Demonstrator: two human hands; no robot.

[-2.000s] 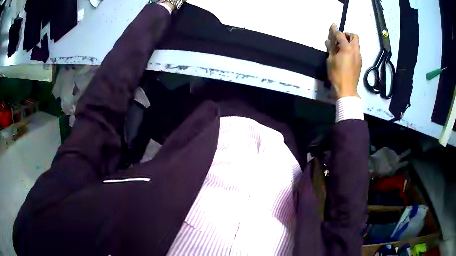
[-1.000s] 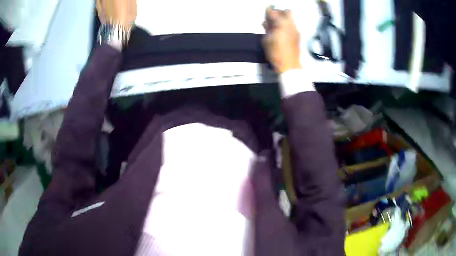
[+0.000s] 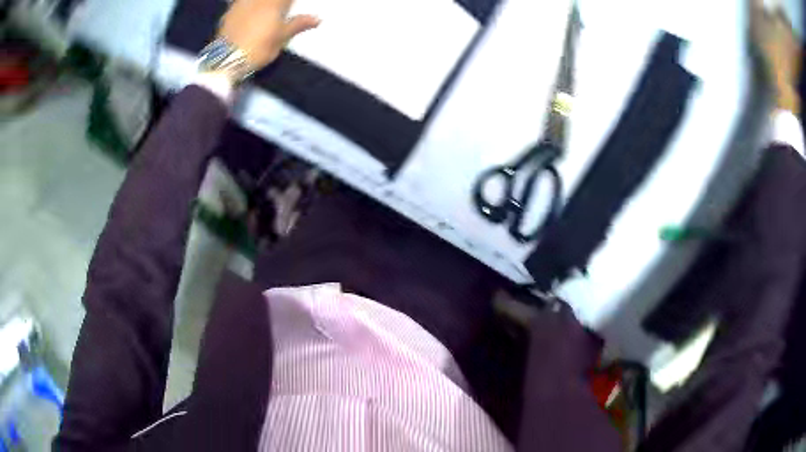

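Note:
A white paper pattern (image 3: 389,53) lies on dark cloth (image 3: 349,110), whose edge shows below and to the right of it. My left hand (image 3: 258,31) rests at the pattern's left part, thumb spread, holding nothing visible; its upper part is cut off by the frame. My right hand (image 3: 776,57) is blurred at the far right edge of the picture, away from the pattern; its fingertips cannot be made out. Large black-handled shears (image 3: 559,106) lie on the white table between the pattern and a dark cloth strip (image 3: 619,159), with no hand on them.
The white table's worn front edge (image 3: 442,231) slants down to the right. A green tool (image 3: 680,233) lies right of the strip, near my right sleeve. More dark cloth (image 3: 676,309) and a pale strip (image 3: 685,357) lie at the lower right.
The view has swung right. My right hand has left the pattern's right edge and reached to the far right. My left hand remains at the pattern's left side.

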